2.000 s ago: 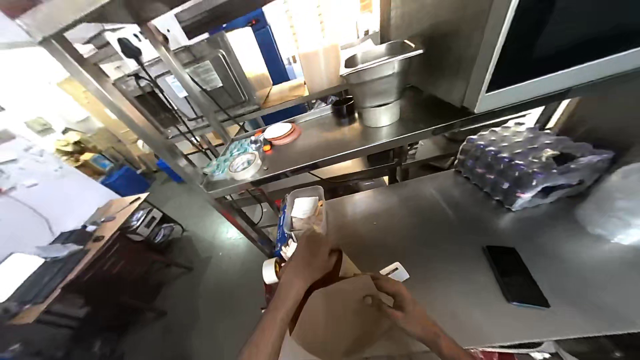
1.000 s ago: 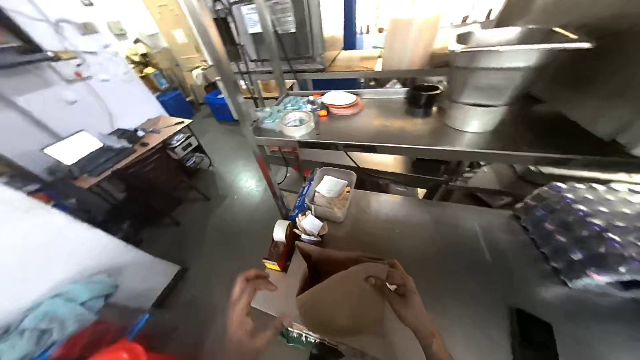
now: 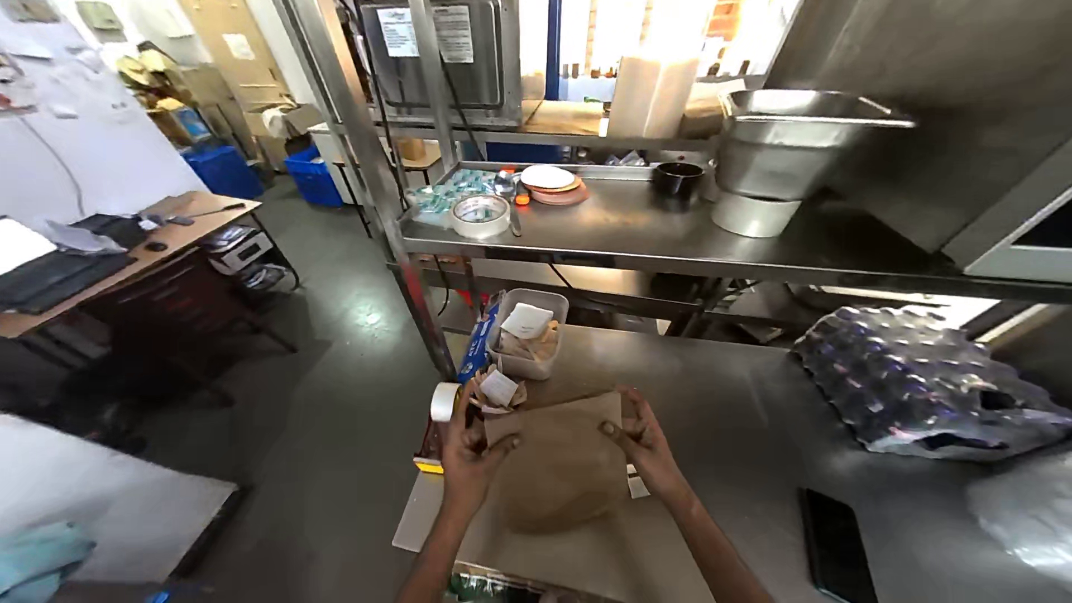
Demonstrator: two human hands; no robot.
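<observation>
A brown paper bag (image 3: 557, 469) stands or lies between my hands at the near edge of the steel table, its upper part folded flat toward me. My right hand (image 3: 649, 444) pinches the bag's right top corner between thumb and fingers. At the left top corner is my left hand (image 3: 477, 452), its thumb on the paper and its fingers behind. Just left of that hand sits a tape dispenser (image 3: 431, 440) with a white roll. Behind the bag are small paper packets (image 3: 498, 389) and a clear plastic container (image 3: 536, 364) holding more packets.
On the table's right are a black phone (image 3: 837, 544) and a shrink-wrapped pack of bottles (image 3: 930, 385). A steel shelf (image 3: 603, 239) behind bears a tape roll (image 3: 480, 216), a black bowl (image 3: 677, 180) and metal pans (image 3: 783, 151). A shelf post (image 3: 381, 180) rises at the left.
My left hand was off the bag one second ago and is now at its left top corner. The bag's mouth, open then, is now folded down. The view has shifted.
</observation>
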